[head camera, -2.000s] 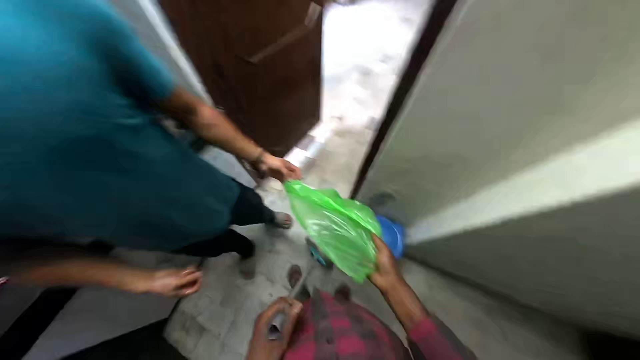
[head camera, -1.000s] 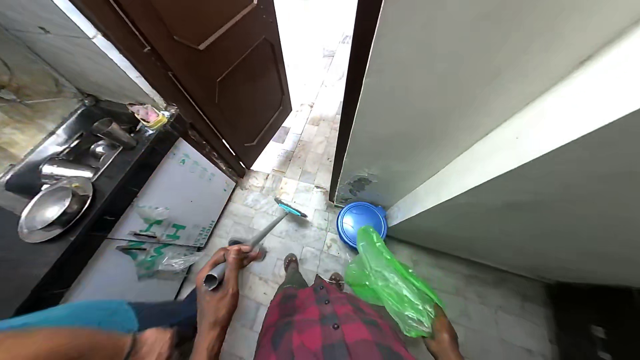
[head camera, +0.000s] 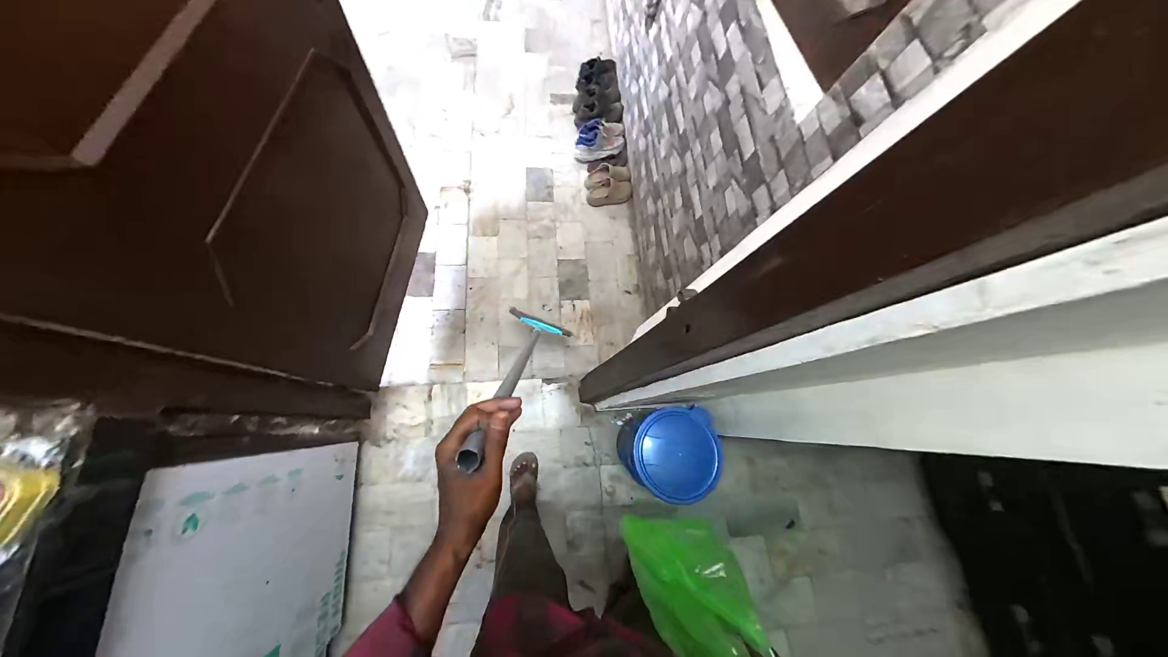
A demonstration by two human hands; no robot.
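Note:
My left hand (head camera: 476,456) is closed around the grey pole of a floor squeegee (head camera: 516,367), near its hollow upper end. The pole slants forward, with the turquoise and dark head out over the tiles at the doorway. A green plastic bag (head camera: 689,584) hangs at the lower right, below a round blue lidded bin (head camera: 677,454). My right hand is hidden behind the bag or below the edge of the view.
A dark brown door (head camera: 301,210) stands open at the left, with its frame (head camera: 821,265) at the right. Pairs of shoes (head camera: 599,137) line the tiled wall outside. A pale marked panel (head camera: 237,547) is at the lower left.
The view has moved to the doorway. The other person, who had a hand on the green bag two seconds ago, is out of view. The squeegee head is now at the threshold.

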